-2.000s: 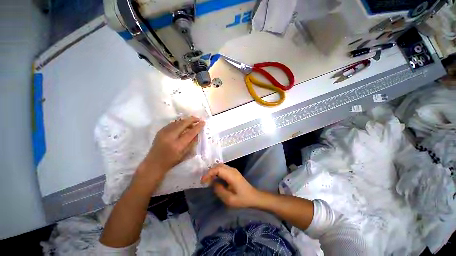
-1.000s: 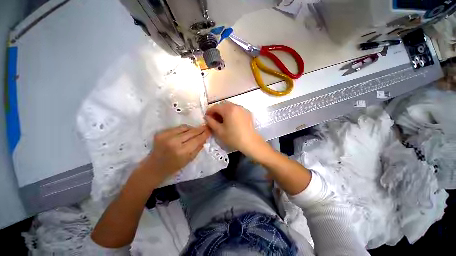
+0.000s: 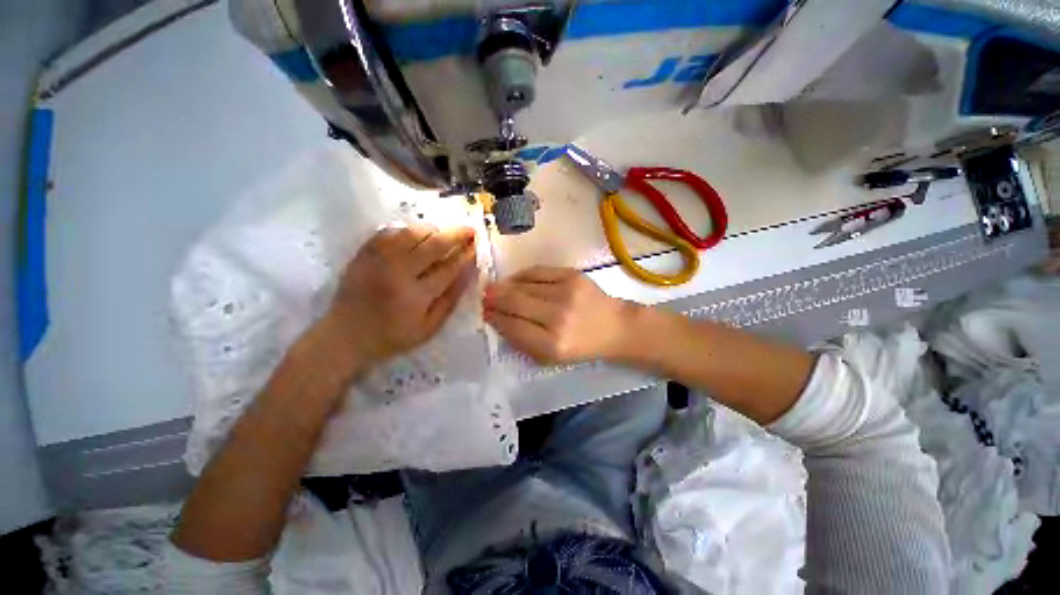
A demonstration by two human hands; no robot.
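A white eyelet fabric piece (image 3: pixel 262 302) lies on the table left of the needle area, its lower part over the table's front edge. Its right edge is a narrow strip running up to the lit presser foot of the sewing machine (image 3: pixel 384 52). My left hand (image 3: pixel 407 285) lies on the fabric just below the foot, fingertips at the strip. My right hand (image 3: pixel 558 314) pinches the strip's edge a little lower, thumb and fingers closed. The needle itself is hidden by glare and by the dark ribbed knob (image 3: pixel 513 203).
Scissors with red and yellow handles (image 3: pixel 663 227) lie right of the knob. Snips (image 3: pixel 858 221), a black pen (image 3: pixel 907 177) and a small-parts tray (image 3: pixel 1002 192) are at the right. A ruler strip (image 3: pixel 802 284) runs along the front. White heaps (image 3: pixel 721 494) lie on the lap and both sides.
My left hand has moved up the fabric closer to the foot. My right hand has moved slightly lower along the strip. The camera view has shifted, showing more of the machine.
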